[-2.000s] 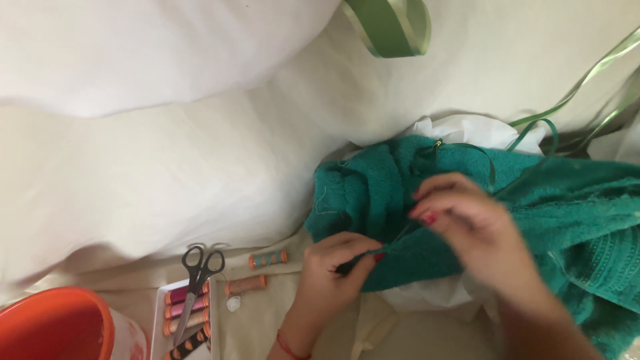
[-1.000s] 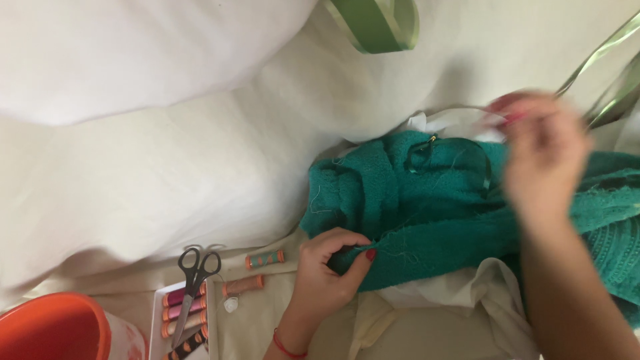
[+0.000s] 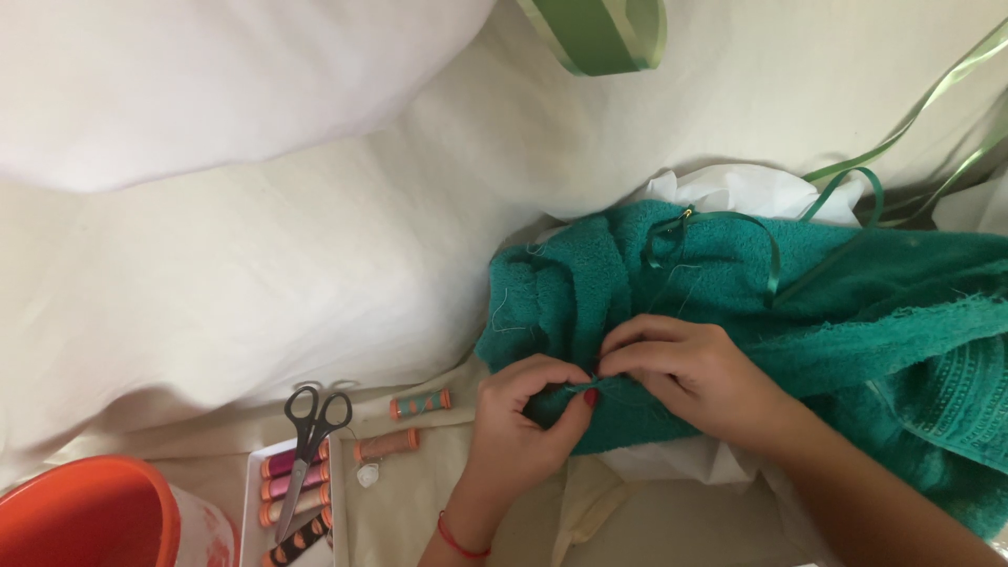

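A green terry cloth [image 3: 575,252] with frayed edges lies bunched at the right, over white fabric. My left hand [image 3: 528,417] pinches a folded edge of it between thumb and forefinger. Close against those fingertips, my right hand [image 3: 685,374] has its fingers together at the same edge; a needle cannot be made out there. Loose threads show on the cloth. A narrow dark green ribbon [image 3: 748,216] with a small gold-coloured piece lies looped on top, above my right hand.
Black-handled scissors [image 3: 303,449] rest on a white tray [image 3: 339,504] of thread spools. A teal spool [image 3: 421,404], a brown spool [image 3: 386,445] and a small white rose-like piece [image 3: 368,474] lie beside it. An orange-rimmed bucket [image 3: 169,504] stands lower left; wide green ribbon [image 3: 591,39] is at the top.
My right hand, raised away to the upper right one second ago, is back down beside my left fingertips. My left hand keeps its pinch on the cloth edge.
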